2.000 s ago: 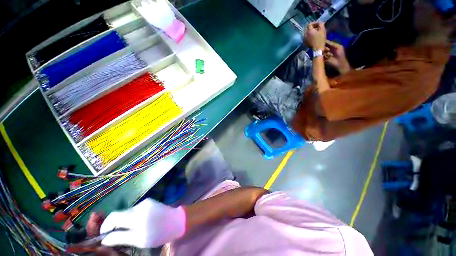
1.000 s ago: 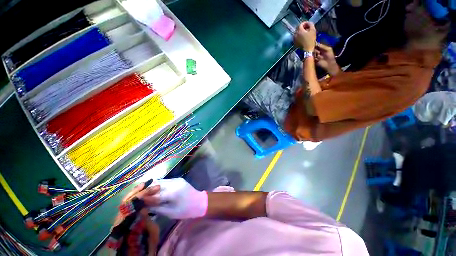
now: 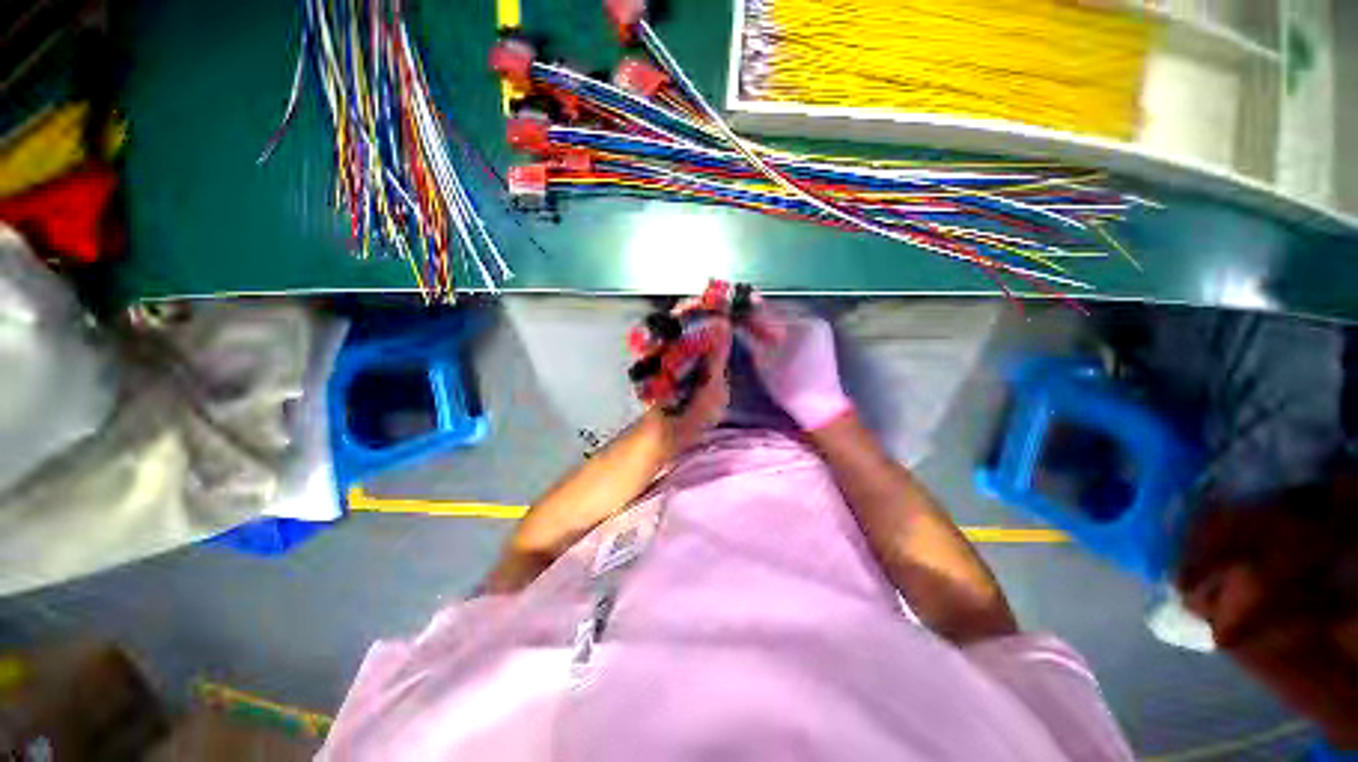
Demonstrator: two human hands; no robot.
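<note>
My left hand (image 3: pixel 697 384) is bare and holds several red-and-black connector housings (image 3: pixel 670 354) in a cluster over my lap, just off the bench edge. My right hand (image 3: pixel 801 365), in a white glove with a pink cuff, is close beside it. Its fingertips meet a red-and-black housing at the top of the cluster; the exact grip is small and blurred. Part-assembled wire harnesses (image 3: pixel 834 186) lie in a fan on the green bench, their red connectors at the left end.
The white compartment tray (image 3: pixel 953 131) with yellow wires (image 3: pixel 953 60) is at the upper right. A mixed-colour wire bundle (image 3: pixel 390 149) lies left of the yellow tape. Blue stools (image 3: pixel 405 399) stand on both sides. People's clothed parts show at the left and right edges.
The view has swung left and turned, so the bench edge now runs across and most of the tray is out of view. The hands remain together, now over the lap.
</note>
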